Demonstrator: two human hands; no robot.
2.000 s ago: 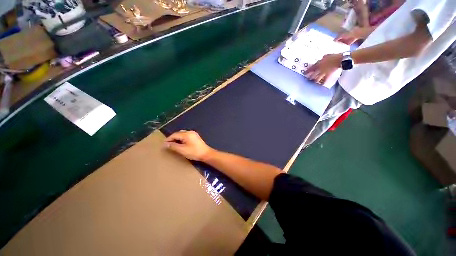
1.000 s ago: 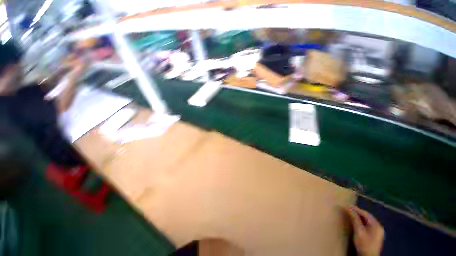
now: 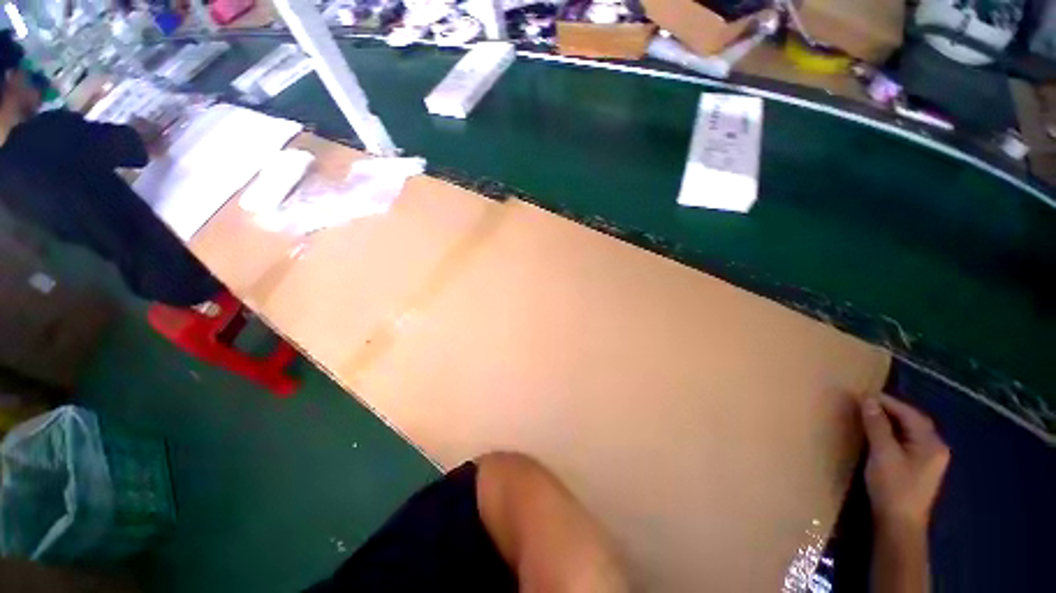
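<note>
The tan cardboard bench cover (image 3: pixel 625 359) lies in front of me. My right hand (image 3: pixel 909 452) is at its right edge, beside the black bench sheet (image 3: pixel 984 487). Its fingers are curled and the fingertips touch the cardboard edge; whether they grip it is unclear. My left forearm (image 3: pixel 544 521) reaches over the near edge of the cardboard and out at the bottom, so my left hand is out of the picture. A white product box (image 3: pixel 723 151) lies on the green conveyor belt (image 3: pixel 602 151). Another white box (image 3: pixel 470 79) lies further left on it.
Crinkled clear plastic bags (image 3: pixel 336 197) lie on the bench's left end, near a white post (image 3: pixel 336 75). A person in dark clothes (image 3: pixel 93 197) works at the left by a red stool (image 3: pixel 226 342). A lined green crate (image 3: pixel 87 487) stands on the floor. Open cartons are beyond the belt.
The view has swung left from the neighbour in white to the bench's left end, then tilted down. My right hand stays near the cardboard's edge. My left forearm shows more than a second ago.
</note>
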